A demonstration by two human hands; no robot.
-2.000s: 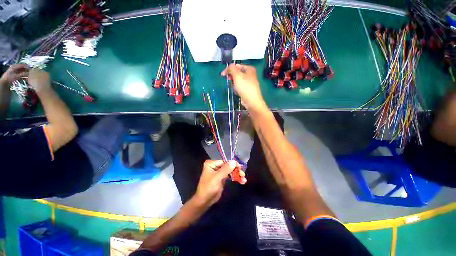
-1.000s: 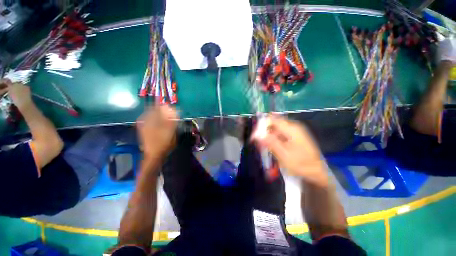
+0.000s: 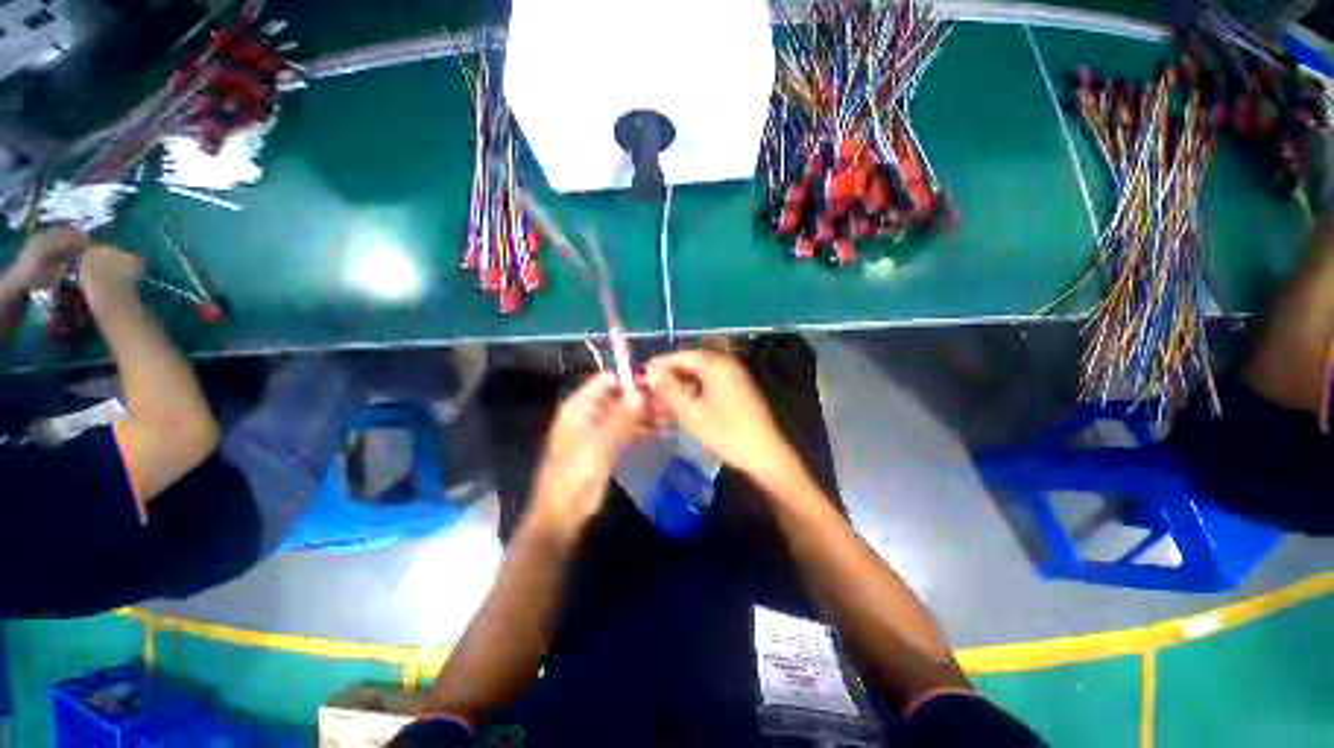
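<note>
My left hand point(image 3: 582, 446) is closed on a wire harness just in front of the bench edge. Its red connector point(image 3: 653, 409) shows between my two hands. Its wires point(image 3: 607, 300) are blurred and run up and left over the bench. My right hand point(image 3: 717, 409) is beside my left, fingers bent at the connector; whether they grip it is unclear. The white wire twisting machine point(image 3: 639, 88) stands ahead, and its black twisting head point(image 3: 645, 146) has no harness at it.
The left harness bundle point(image 3: 500, 241) and the right harness bundle point(image 3: 853, 183) flank the machine. A far-right harness pile point(image 3: 1156, 249) hangs over the bench edge. A thin white line point(image 3: 667, 263) runs down below the machine. Neighbouring workers' arms point(image 3: 168, 373) and blue stools point(image 3: 1127, 512) are on both sides.
My right hand left the twisting head, moved right with a blurred harness, then came back to the middle. My left hand moved away left, then met it. A harness is now held between them.
</note>
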